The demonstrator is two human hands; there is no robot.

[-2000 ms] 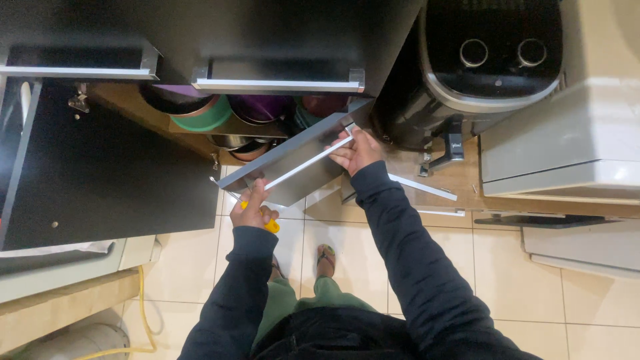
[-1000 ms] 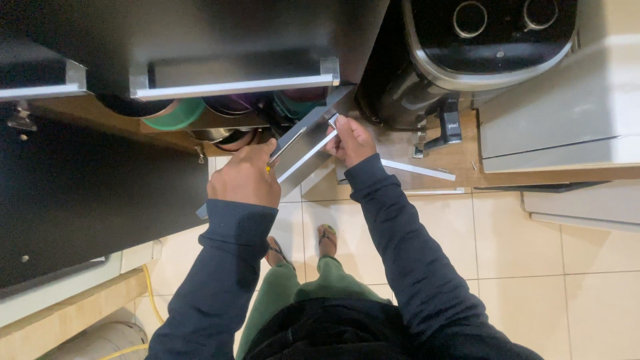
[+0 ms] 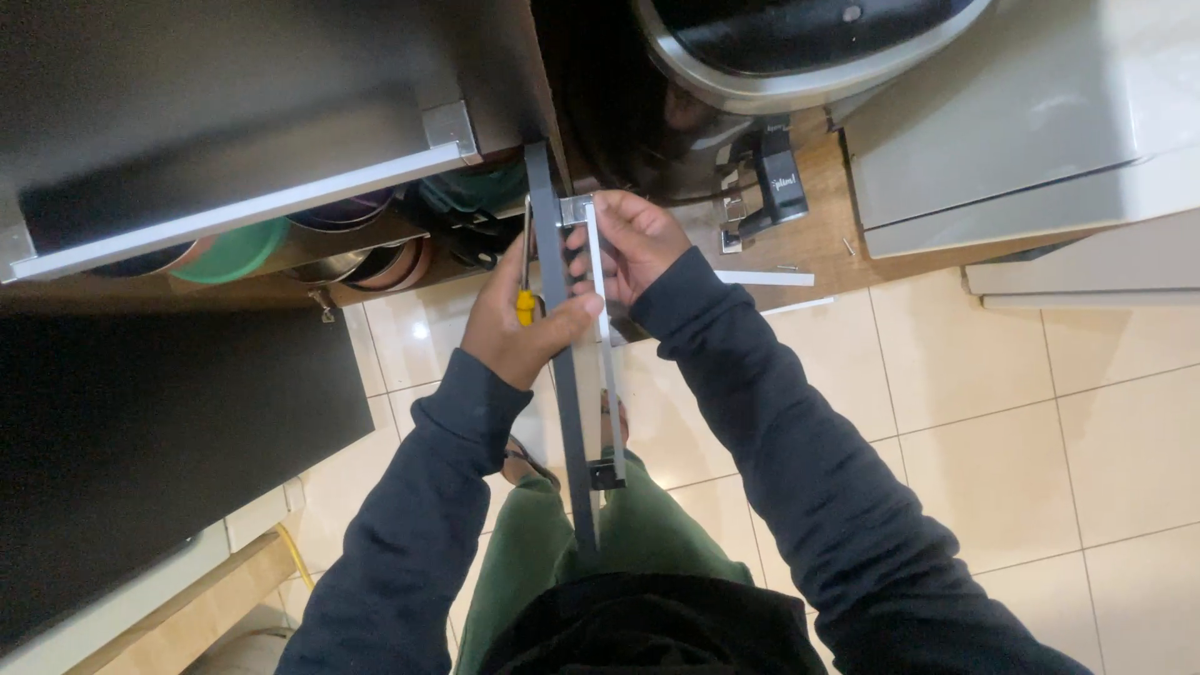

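Note:
A dark cabinet door [image 3: 565, 394], seen edge-on, stands open in front of me. On its right face sits a bar handle [image 3: 609, 375] with a bracket at each end. My left hand [image 3: 525, 323] holds a screwdriver with a yellow handle [image 3: 526, 307] against the door's left face, its shaft pointing up toward the upper bracket; its thumb reaches over the door edge to the bar. My right hand [image 3: 633, 248] grips the handle's upper end by the bracket [image 3: 574, 210]. The screwdriver's tip is hard to make out.
Pots and a green bowl [image 3: 234, 251] fill the shelf at left, under a drawer front with a bar handle [image 3: 244, 214]. A black air fryer [image 3: 656, 122] stands at upper right. Near it lie screws [image 3: 788, 268] and a loose white strip [image 3: 764, 278]. Another dark door [image 3: 169, 469] hangs open at left.
The door has swung from a slant to nearly edge-on. My left hand has shifted from the lower part of the handle to the door's left side, with the screwdriver. The view has moved closer.

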